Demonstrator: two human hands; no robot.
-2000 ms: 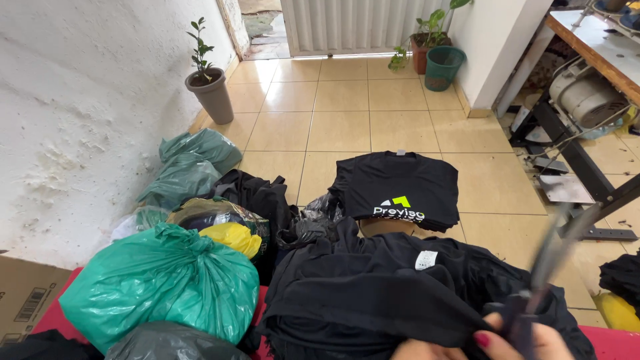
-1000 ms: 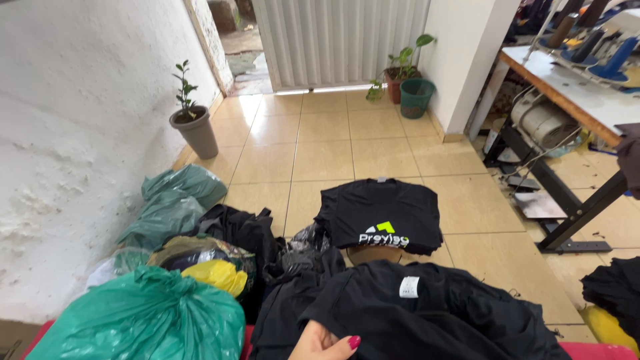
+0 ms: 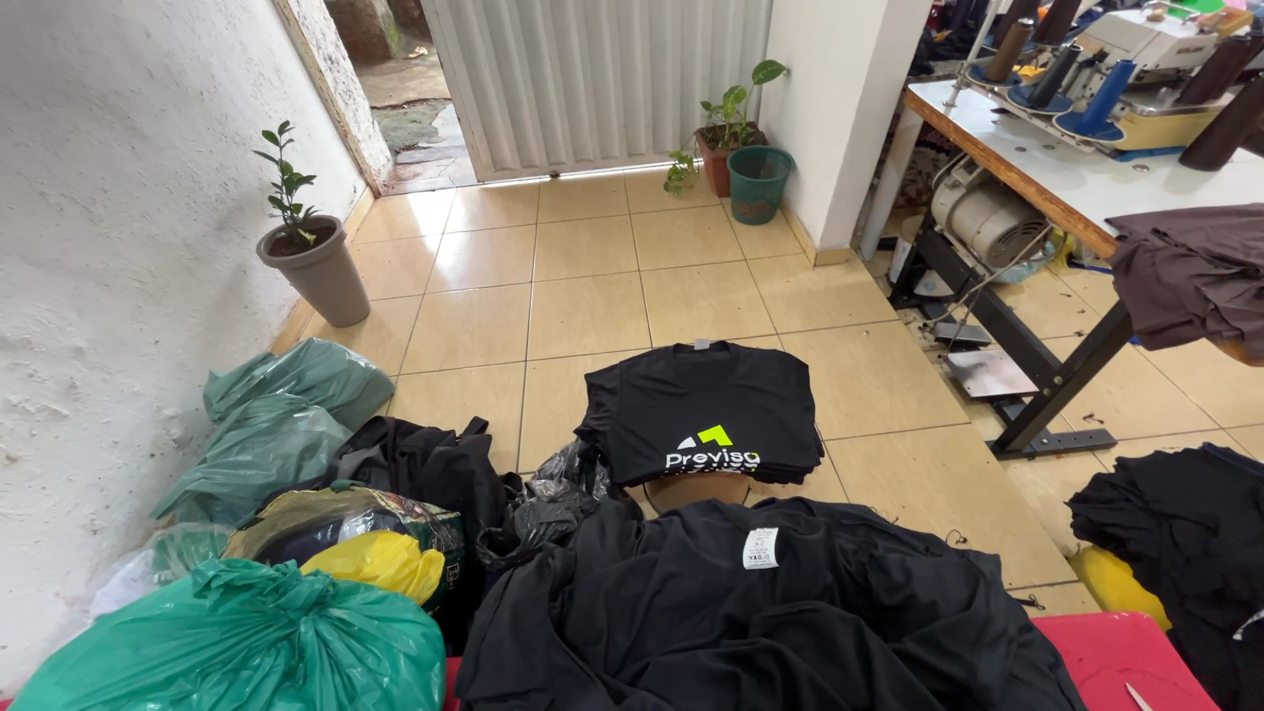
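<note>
Neither of my hands shows in the head view. A black garment [image 3: 790, 602] with a white care label [image 3: 760, 549] lies loosely spread at the bottom centre, over a red surface [image 3: 1126, 657]. Just beyond it, folded black T-shirts [image 3: 701, 405] with a white and green print rest in a stack on a round support, mostly hidden. On the red surface at the bottom right, a pointed metal tip [image 3: 1139, 696] shows; the rest of that tool is out of frame.
A tied green plastic bag [image 3: 257, 632], a yellow bag [image 3: 380, 565] and grey-green bags [image 3: 286, 415] crowd the left. Potted plants [image 3: 321, 267] stand near the wall and metal gate [image 3: 602, 89]. A sewing machine table [image 3: 1037, 148] is at the right, with dark cloth [image 3: 1175, 533] below.
The hand with painted nails, seen on the black garment one second ago, has left the view. The blurred scissors-like tool held up two seconds ago is no longer raised there.
</note>
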